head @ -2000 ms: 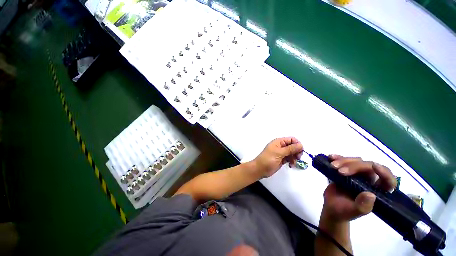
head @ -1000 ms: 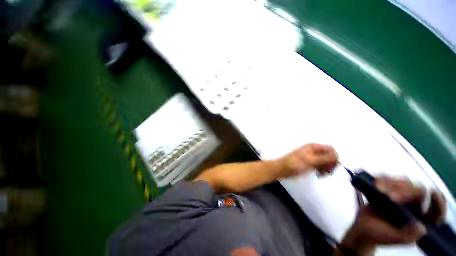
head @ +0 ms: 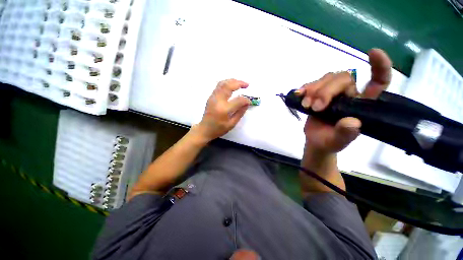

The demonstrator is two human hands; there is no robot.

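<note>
A small module with a green circuit board [head: 255, 101] is at my left thumb tip, over the white work sheet [head: 203, 56]. My left hand [head: 223, 107] has thumb and index finger apart; the thumb seems to touch the module's left end. My right hand [head: 335, 104] is closed around the black electric screwdriver [head: 375, 114], held nearly level. Its thin bit [head: 280, 95] points left towards the module, a gap away. Slim dark tweezers [head: 292, 108] stick out below the driver's nose; their rear is hidden.
A pocketed parts tray [head: 61, 51] is at the upper left, and a lower tray [head: 84, 152] with metallic parts is below it. A dark pointed tool [head: 168, 60] and tiny screws [head: 179, 22] lie left. A green-edged piece [head: 353, 74] shows behind my right fingers. Another white tray [head: 431, 76] is right.
The view has swung right and nearer the bench. My left finger and thumb, earlier together near the driver's bit, are now apart beside the module. The driver stays in my right hand, now more level.
</note>
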